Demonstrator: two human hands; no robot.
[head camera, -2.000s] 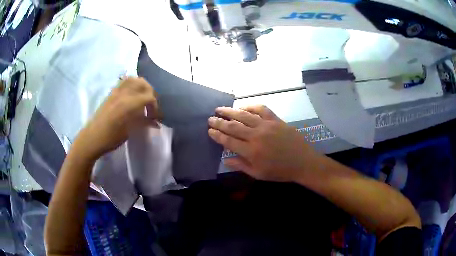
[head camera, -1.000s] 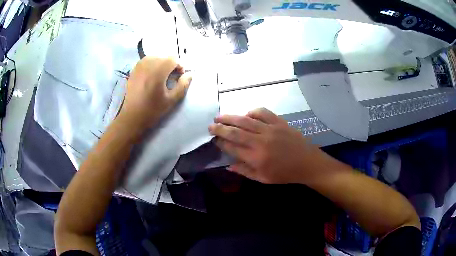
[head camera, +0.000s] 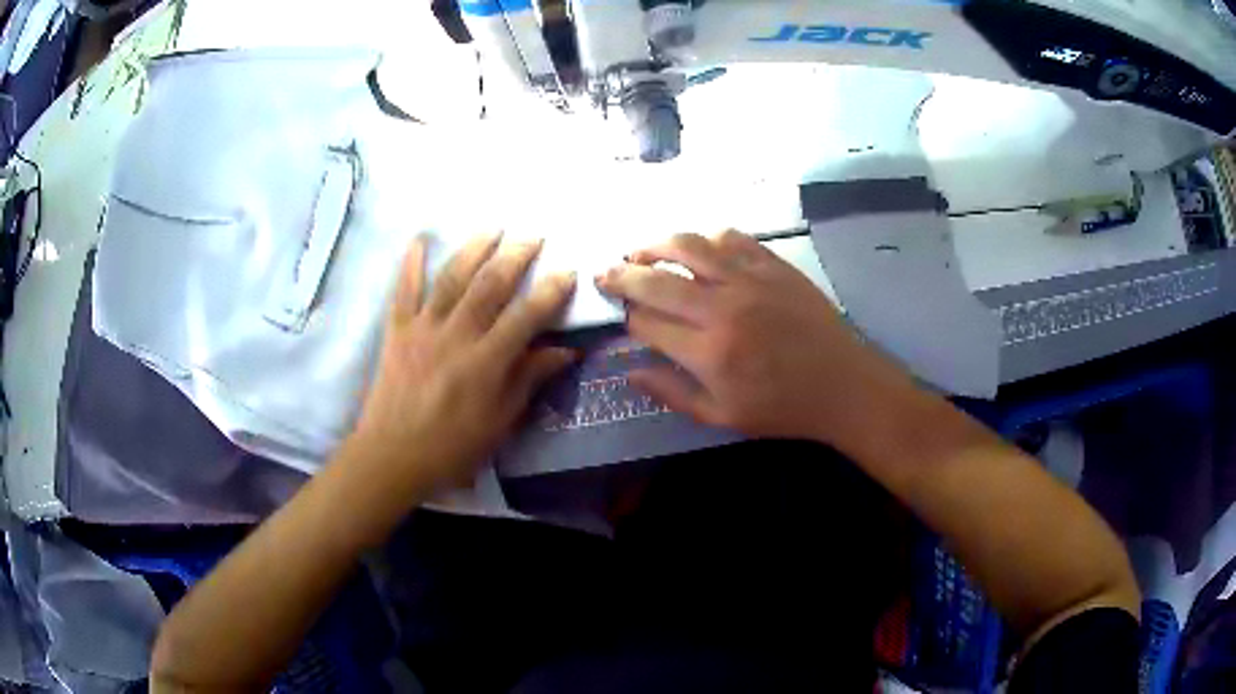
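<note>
The light grey panel (head camera: 203, 271) lies spread on the left of the machine table, with a stitched welt pocket (head camera: 316, 241) on it. A dark grey panel (head camera: 149, 441) shows beneath its lower left edge. My left hand (head camera: 468, 353) lies on the pale cloth with its fingers spread. My right hand (head camera: 718, 325) is at the cloth's right edge, its fingertips close together; whether they pinch the cloth cannot be told. The presser foot and needle area (head camera: 583, 102) is beyond my hands, washed out by the lamp.
The sewing machine head (head camera: 840, 34) spans the top. A cylindrical part (head camera: 655, 122) hangs beside the needle. A small curved piece (head camera: 908, 285) with a dark strip lies at right. A yellow-green tool (head camera: 1091, 214) is farther right. The table-edge ruler (head camera: 1111, 309) runs along the front.
The pale panel has been turned over the dark one and flattened. My left hand has come down flat onto it, nearer my right hand. My right hand has moved slightly up and right.
</note>
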